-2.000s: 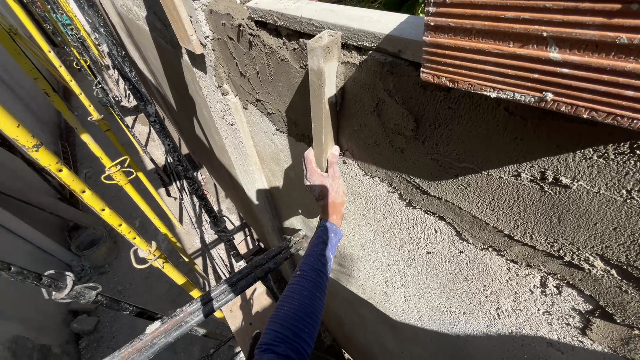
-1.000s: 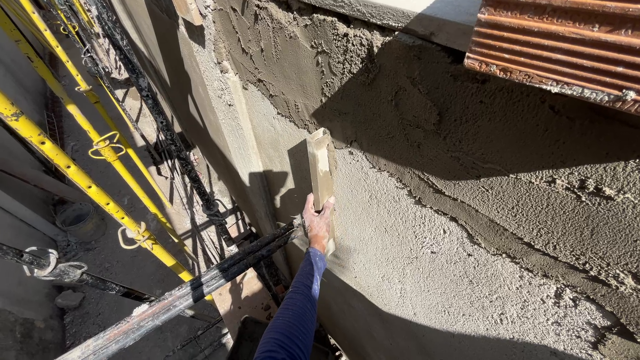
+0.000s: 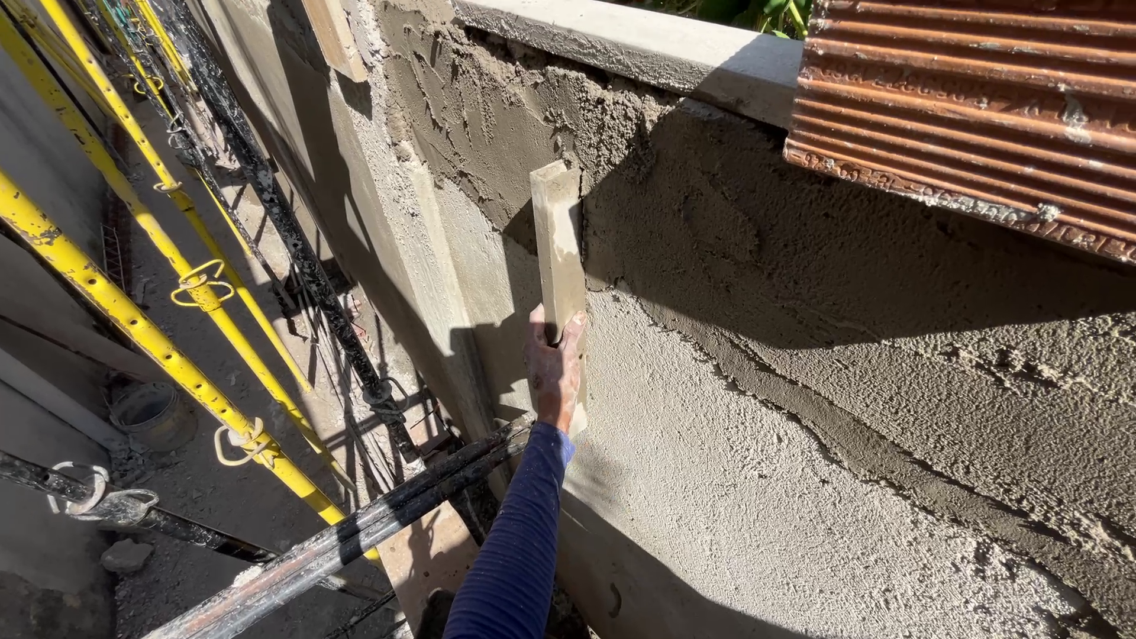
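Note:
My left hand [image 3: 555,368], dusted with mortar and below a blue sleeve, grips a narrow, mortar-coated straightedge [image 3: 559,240] around its lower half. The straightedge stands nearly upright against the plastered wall [image 3: 692,426], its top end at the rough, darker mortar [image 3: 497,115]. Part of its lower end is hidden behind the hand and wrist. To its right the wall is pale and grainy, with a ridge of darker mortar [image 3: 825,426] slanting down to the right. My right hand is not in view.
Yellow metal props [image 3: 133,328] and black scaffold tubes [image 3: 302,248] stand at left. A mortar-stained bar [image 3: 355,532] crosses below my forearm. A ribbed clay block [image 3: 958,115] overhangs at upper right beside the concrete coping [image 3: 639,44]. A bucket [image 3: 155,417] sits on the ground.
The straightedge in my left hand went down the wall between the two earlier frames and is now higher again, near the rough mortar. The grip has held throughout.

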